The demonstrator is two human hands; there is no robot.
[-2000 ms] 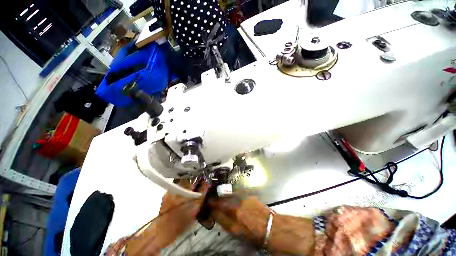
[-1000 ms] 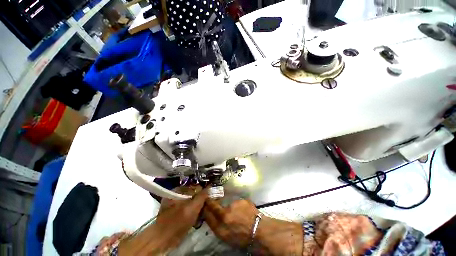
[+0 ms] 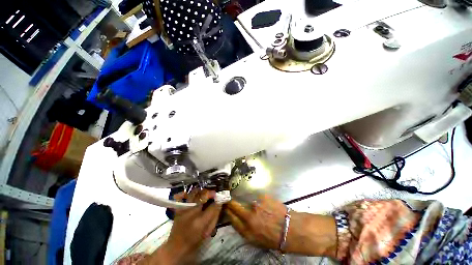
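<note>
A black fabric workpiece (image 3: 223, 223) lies at the presser foot area (image 3: 220, 182) of the white sewing machine (image 3: 290, 103). Only small dark parts of it show between and behind my hands. My left hand (image 3: 190, 227) is on it just below the needle area, with its fingers bent around the edge. My right hand (image 3: 259, 222) holds it from the right, its fingertips close to my left hand. Most of the workpiece and the fingertips' contact are hidden by my hands.
A black piece (image 3: 92, 235) lies at table left, another (image 3: 266, 19) behind the machine. Red-handled snips (image 3: 358, 153) and a looped black cord (image 3: 396, 181) lie under the arm. Blue bin (image 3: 129, 72), orange-red box (image 3: 64, 147) and a person in polka dots (image 3: 189, 23) are behind.
The workpiece hung visibly below the fingers two seconds ago; now my hands mostly cover it. My right hand has shifted slightly to the right. The camera view has shifted too.
</note>
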